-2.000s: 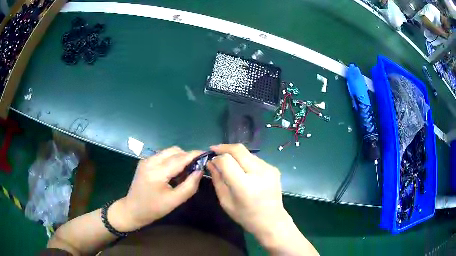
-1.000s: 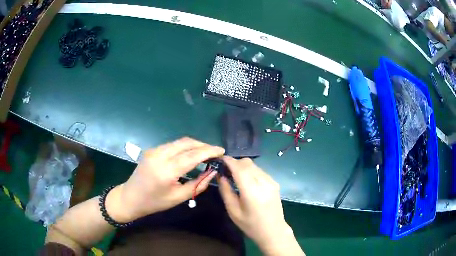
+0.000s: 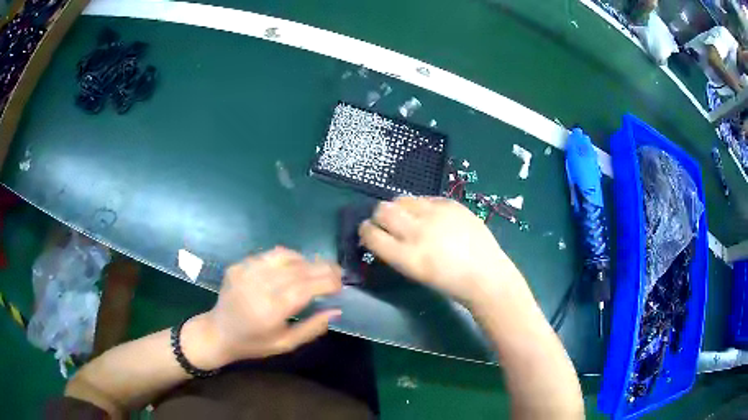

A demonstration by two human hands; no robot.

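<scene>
The black holding fixture (image 3: 349, 234) lies near the bench's front edge, partly covered by my right hand (image 3: 422, 242). My right hand is over the fixture with fingers bent down; a small dark part with a white connector (image 3: 367, 257) shows under it, and whether the fingers grip it is hidden. My left hand (image 3: 275, 299) is just left of the fixture, fingers apart, with nothing seen in it. The screw tray (image 3: 381, 152) lies behind the fixture. Wired circuit boards (image 3: 492, 205) lie to its right, partly hidden by my right hand.
A blue electric screwdriver (image 3: 584, 176) lies at right beside the blue parts bin (image 3: 621, 271), which holds a clear bag and dark parts. Black housings (image 3: 115, 74) lie at far left, near a cardboard box (image 3: 37, 70). White scraps (image 3: 190, 264) lie on the bench. People are at upper right.
The dark part with red lead, held between both hands before, is now down at the fixture. My right hand has moved forward over it. My left hand has separated and opened.
</scene>
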